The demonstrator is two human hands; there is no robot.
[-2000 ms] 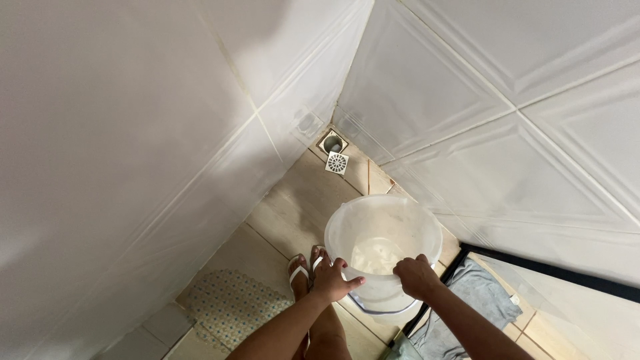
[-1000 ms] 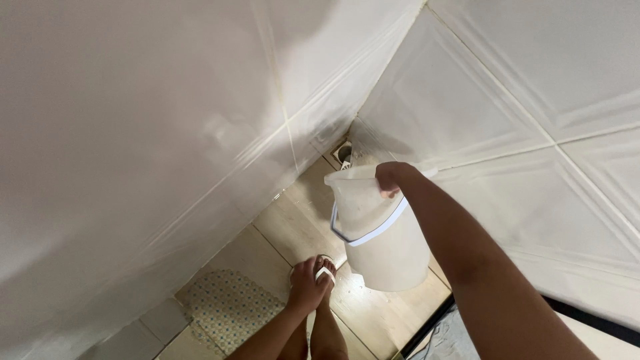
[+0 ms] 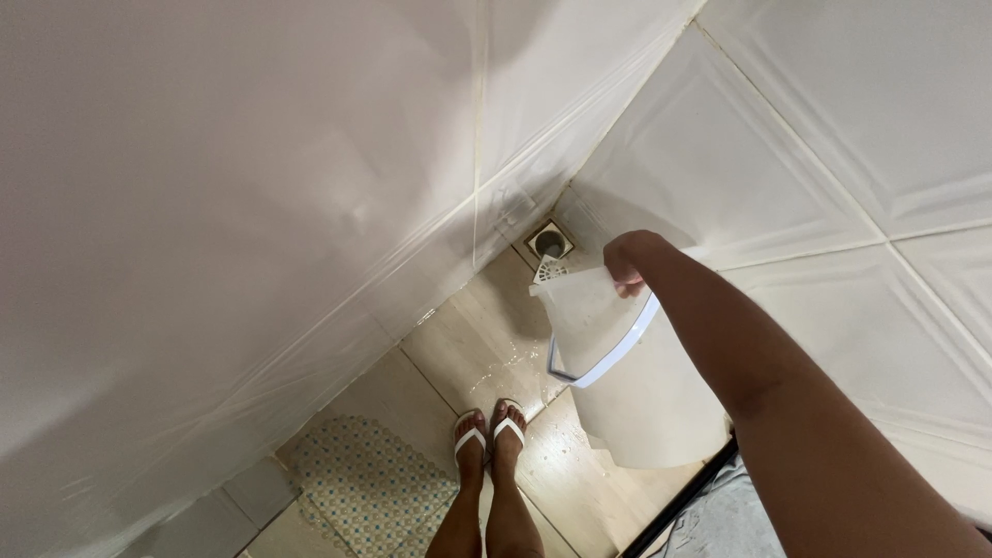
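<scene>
My right hand (image 3: 629, 263) grips the rim of a whitish translucent plastic bucket (image 3: 651, 395), which is tipped on its side with its mouth toward the corner drain. A pale bucket handle (image 3: 620, 356) hangs across its side. Just beyond the rim lies a white round-slotted drain grate (image 3: 551, 270), beside the open square floor drain (image 3: 549, 243). Water drops (image 3: 508, 364) are scattered on the tiles near the bucket. My left hand is out of view. The inside of the bucket is mostly hidden.
My feet in white flip-flops (image 3: 470, 438) stand on beige floor tiles. A dotted bath mat (image 3: 372, 473) lies to their left. White tiled walls (image 3: 783, 155) meet at the drain corner. At the lower right are a black door track (image 3: 682, 500) and a grey cloth (image 3: 725, 519).
The bucket, upright with both hands at it two seconds ago, has been tipped toward the drain. My left hand, near my feet a second ago, has left the view.
</scene>
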